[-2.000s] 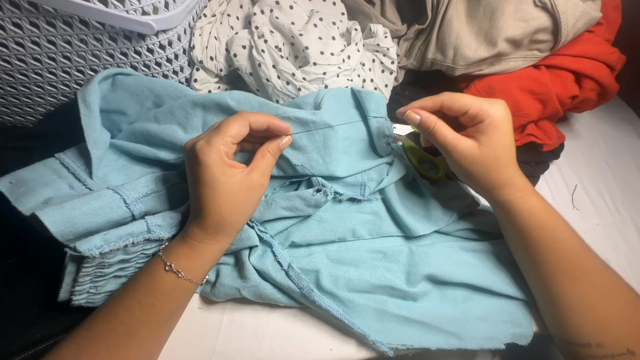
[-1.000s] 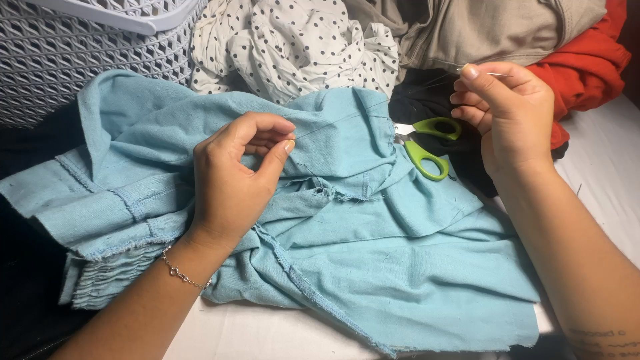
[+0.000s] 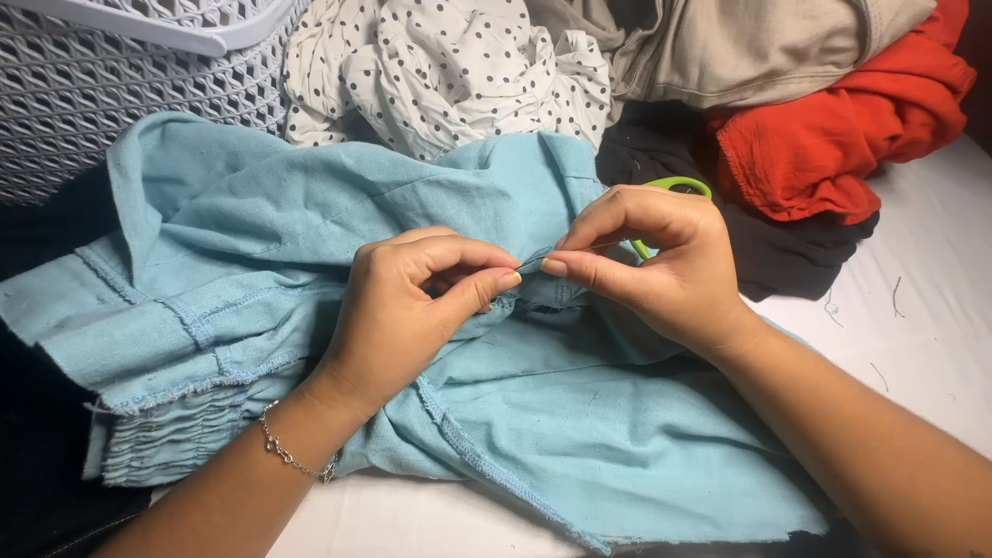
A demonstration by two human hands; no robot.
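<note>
A light blue garment (image 3: 325, 186) with stitched seams and a gathered elastic band lies spread below both hands. Above its frayed middle, my left hand (image 3: 418, 310) pinches dark thread (image 3: 535, 257) between thumb and forefinger. My right hand (image 3: 659, 263) is close to its right, thumb and forefinger closed on the same thread, which loops between the fingertips. A thin line, thread or needle, runs back under the right fingers; which one I cannot tell. Green-handled scissors (image 3: 682, 183) lie behind my right hand, mostly hidden by it.
A grey woven plastic basket (image 3: 139, 93) stands at the back left. Behind the garment are a white polka-dot cloth (image 3: 465, 70), a beige garment (image 3: 744, 54), a red cloth (image 3: 829, 147) and a black cloth (image 3: 798, 248). Loose thread bits (image 3: 897, 297) lie on the white sheet (image 3: 930, 364) at right.
My right hand first rose to the upper right, away from the scissors, then came back down beside my left hand. The thread between the hands is now short and looped.
</note>
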